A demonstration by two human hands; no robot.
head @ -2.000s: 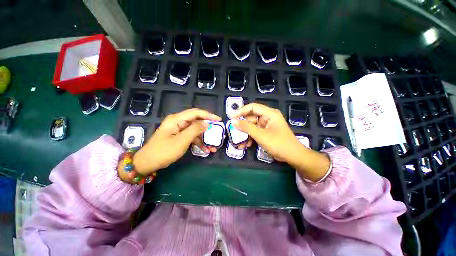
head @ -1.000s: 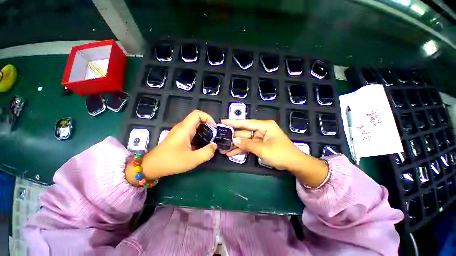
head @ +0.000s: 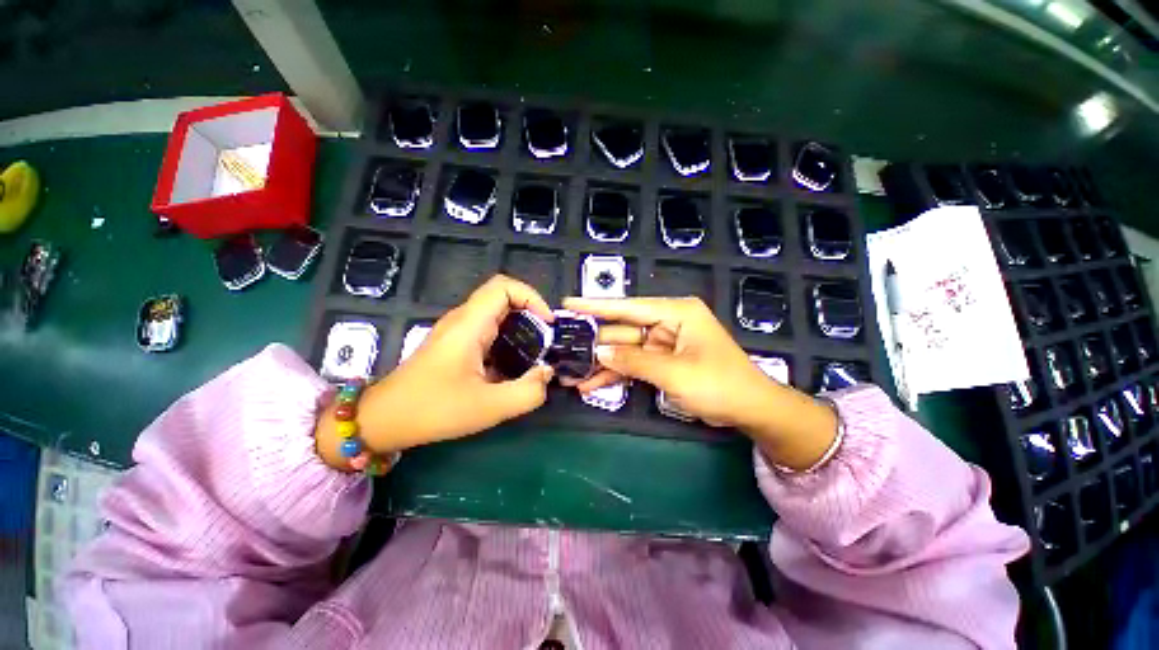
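My left hand (head: 460, 364) holds a strapless smartwatch (head: 519, 344) with a dark face, tilted. My right hand (head: 680, 358) holds a second smartwatch (head: 573, 347), its dark screen showing faint light marks. The two watches are side by side at their edges, over the front of a black foam tray (head: 430, 291). Most watches in the tray lie face up with black faces. A pale-backed watch (head: 605, 276) lies face down just beyond my hands, and another (head: 348, 351) at the front left. My hands hide part of the front row.
A red box (head: 237, 166) stands at left, with two dark-faced watches (head: 266, 258) beside it. An opened-looking unit (head: 160, 324) lies nearer me. A paper note (head: 948, 305) with a pen (head: 894, 309) lies at right, beside a second black tray (head: 1071, 343) of watches. A yellow object (head: 17, 196) is far left.
Two seconds ago both watches showed bright white screens and were slightly apart; now they are dark and close together. Since one second ago the hands have barely moved.
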